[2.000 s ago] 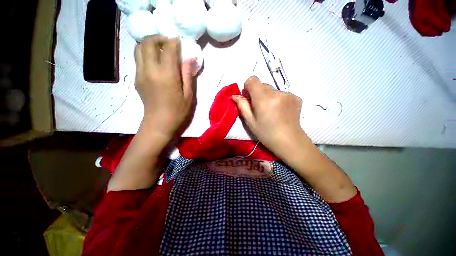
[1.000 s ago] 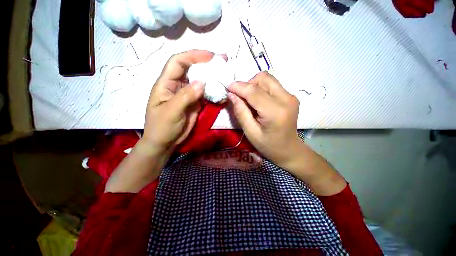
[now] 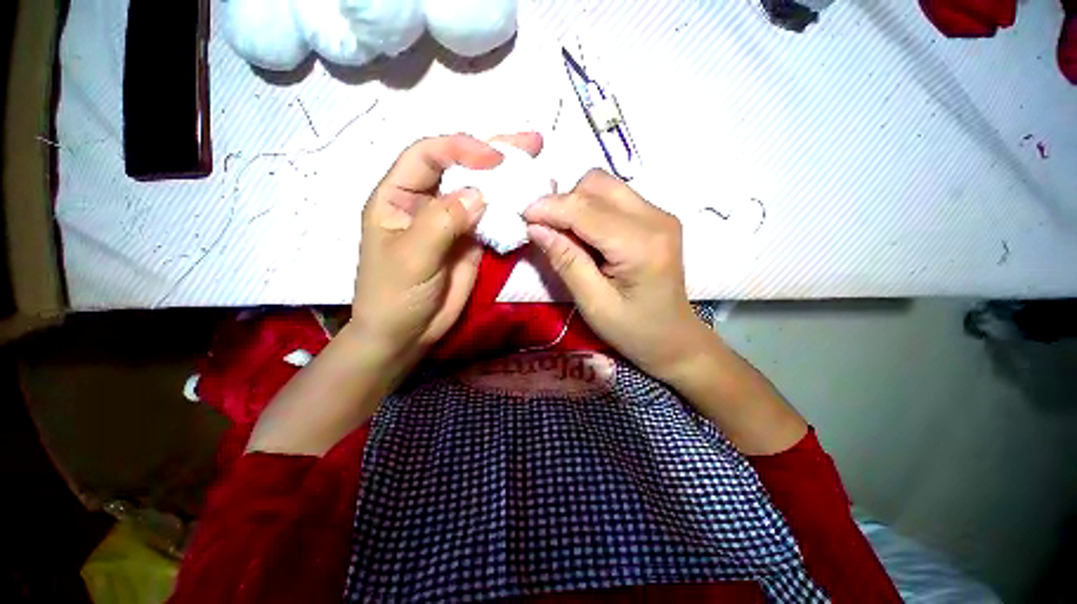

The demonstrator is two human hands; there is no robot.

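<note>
My left hand (image 3: 413, 236) holds a fluffy white pompom (image 3: 506, 195) between thumb and fingers, just above the near table edge. My right hand (image 3: 614, 254) has its thumb and fingertips pinched at the pompom's right side; a needle cannot be made out there now. The red piece (image 3: 487, 283) runs from under the pompom down over the table edge into the lap. A thin white thread (image 3: 565, 334) curves over the red cloth below my right hand.
White pompoms (image 3: 360, 26) cluster at the upper left beside a black phone (image 3: 168, 89). Silvery thread snips (image 3: 602, 116) lie above my right hand. Loose threads lie on the white table cloth (image 3: 850, 201). A red heap with white spots (image 3: 254, 360) is low left.
My left hand has taken a pompom from near the cluster and brought it to the red piece. My right fingertips have moved onto the pompom's side. The camera view has shifted somewhat.
</note>
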